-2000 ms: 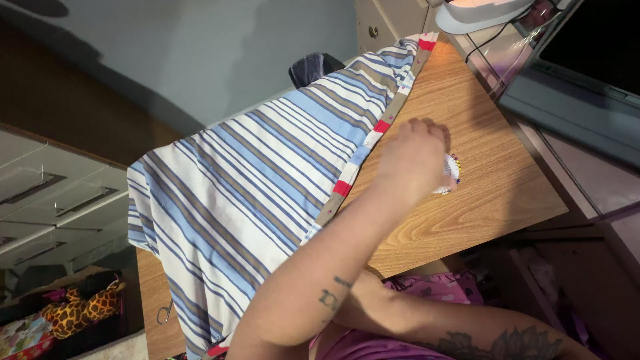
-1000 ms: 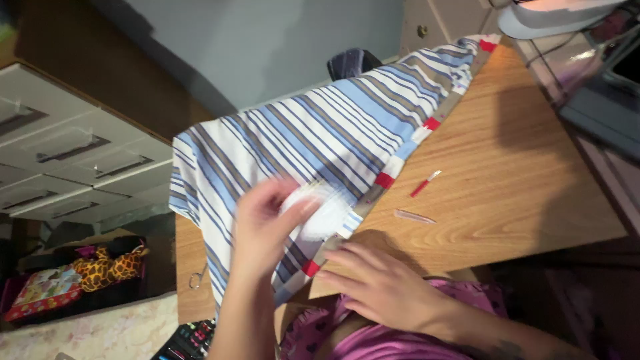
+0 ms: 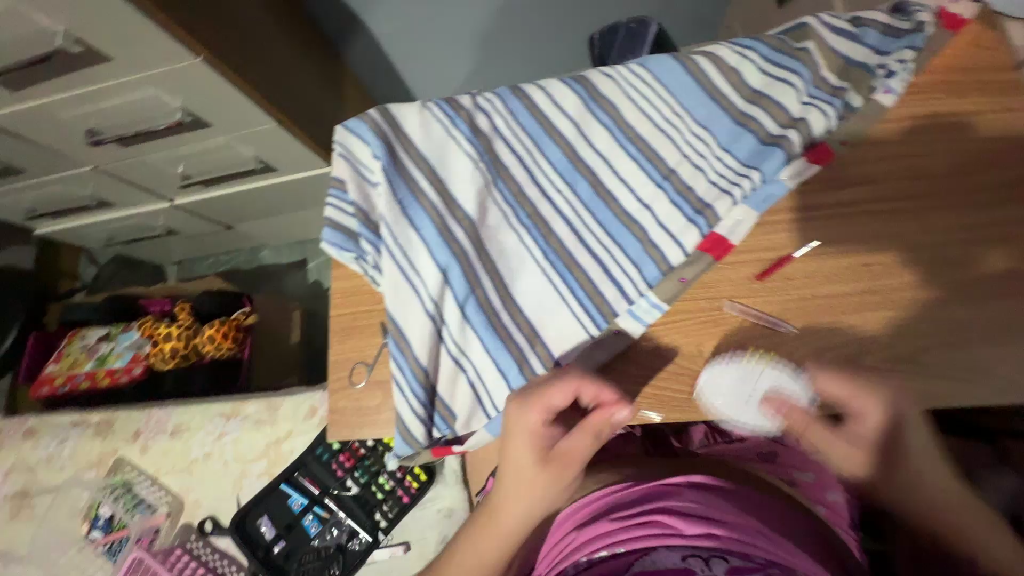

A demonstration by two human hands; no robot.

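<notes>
A striped fabric piece point(image 3: 512, 216) in white, blue and grey lies over the wooden table, its patchwork edging point(image 3: 716, 246) facing me. My left hand point(image 3: 568, 416) is at the edging's near end, thumb and forefinger brought together; whether anything small is between them cannot be made out. Between the fingers of my right hand point(image 3: 840, 424) is a white round pin disc point(image 3: 752, 392) with colored heads around its rim, blurred. On the table lie a red-handled seam ripper or similar small tool point(image 3: 788, 260) and a clear slim plastic piece point(image 3: 760, 316). Scissors point(image 3: 368, 364) stick out from beneath the fabric's left side.
Below the table's left edge lies an open black case point(image 3: 336, 504) of colored threads. A pink basket point(image 3: 152, 556) stands beside it. White drawers point(image 3: 136, 128) are at upper left, above a box point(image 3: 280, 336) with giraffe-print items. A small clear piece point(image 3: 650, 416) lies at the table's near edge.
My right hand has moved right, off the fabric. The disc, over the fabric one second ago, is now over the table's near edge. The view has shifted.
</notes>
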